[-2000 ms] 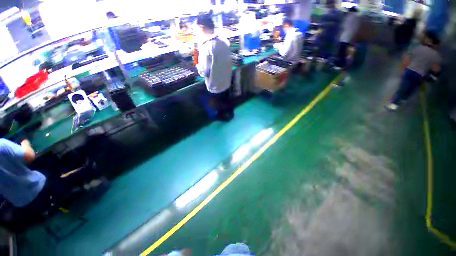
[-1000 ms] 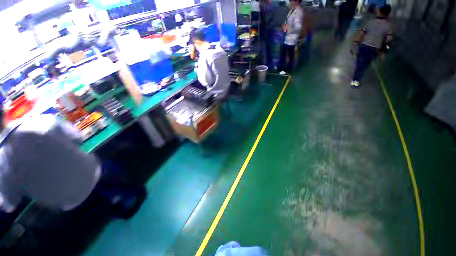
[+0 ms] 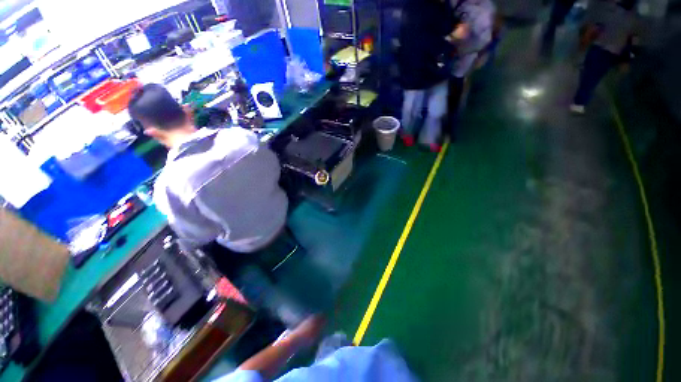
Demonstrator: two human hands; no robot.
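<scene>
My left hand (image 3: 302,330), blurred, shows at the bottom edge with the bare forearm, beside the light blue shirt. Its fingers are not distinct, and whether it holds anything cannot be told. It appears near an open carton (image 3: 211,345) with dark and clear parts in it, at the edge of the green-topped workbench (image 3: 71,300). Contact between hand and carton is not visible. My right hand is not in view.
A seated person (image 3: 224,190) in a grey shirt works at the bench. Behind are a metal cart (image 3: 345,166), a round waste bin (image 3: 385,133) and a wire rack (image 3: 340,36). People stand near the yellow floor line (image 3: 403,242); another walks at upper right.
The view has moved forward along the bench. The seated person and the carton are nearer and lower left. My left hand has come into view at the bottom.
</scene>
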